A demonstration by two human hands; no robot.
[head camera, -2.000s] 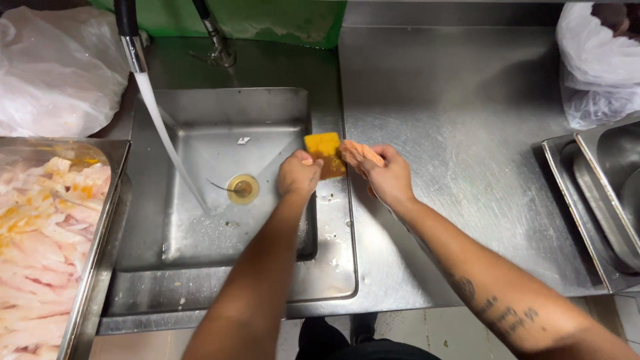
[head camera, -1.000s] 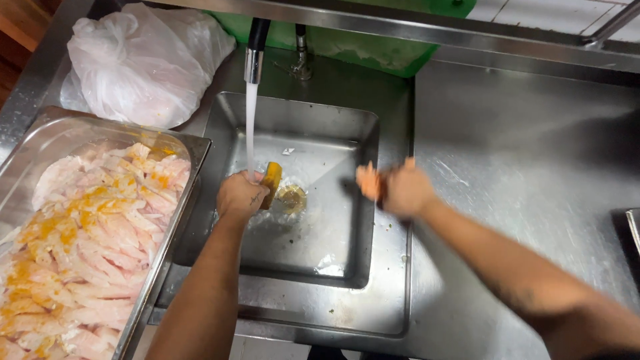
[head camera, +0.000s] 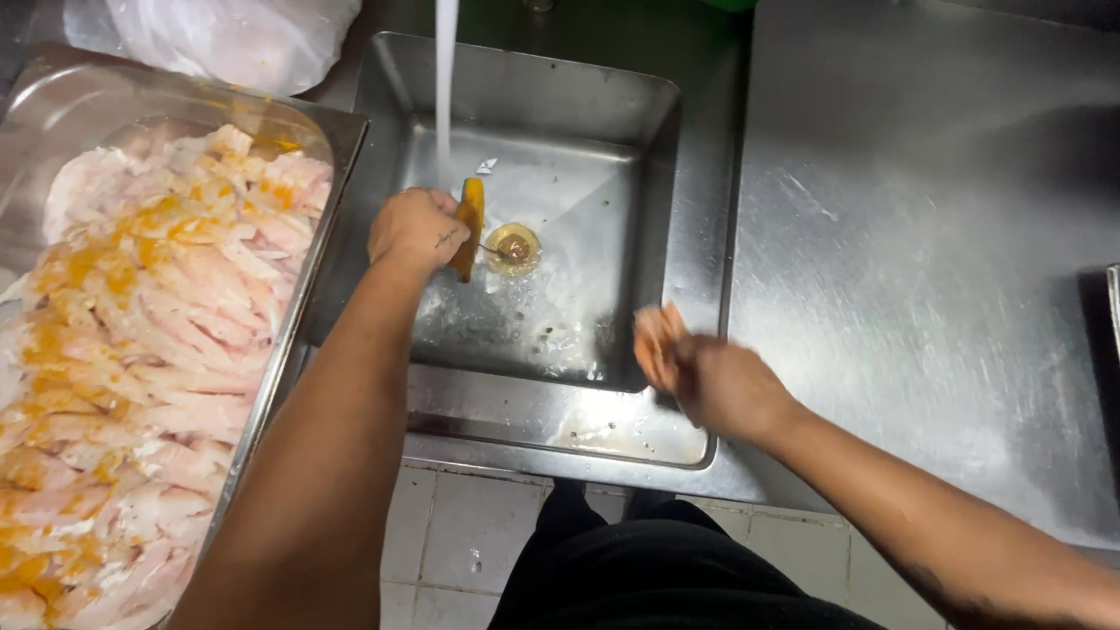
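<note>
My left hand [head camera: 418,229] is closed on a yellow-and-brown sponge [head camera: 471,229], held over the steel sink [head camera: 569,197] beside the stream of running water [head camera: 446,87]. The sponge is seen edge-on, left of the drain [head camera: 514,249]. My right hand [head camera: 722,381], blurred, grips a crumpled orange cloth [head camera: 658,346] above the sink's front right corner. Small dark bits and water lie on the sink floor.
A steel pan [head camera: 350,144] of raw pale meat strips [head camera: 201,289] with orange seasoning stands left of the sink. Behind it sits a white plastic bag [head camera: 236,39]. A steel counter [head camera: 901,289] extends to the right; a metal edge [head camera: 1114,306] shows at far right.
My hands were close together at the sink's right edge two seconds ago; now they are apart, the left with the sponge near the water stream. The view has shifted.
</note>
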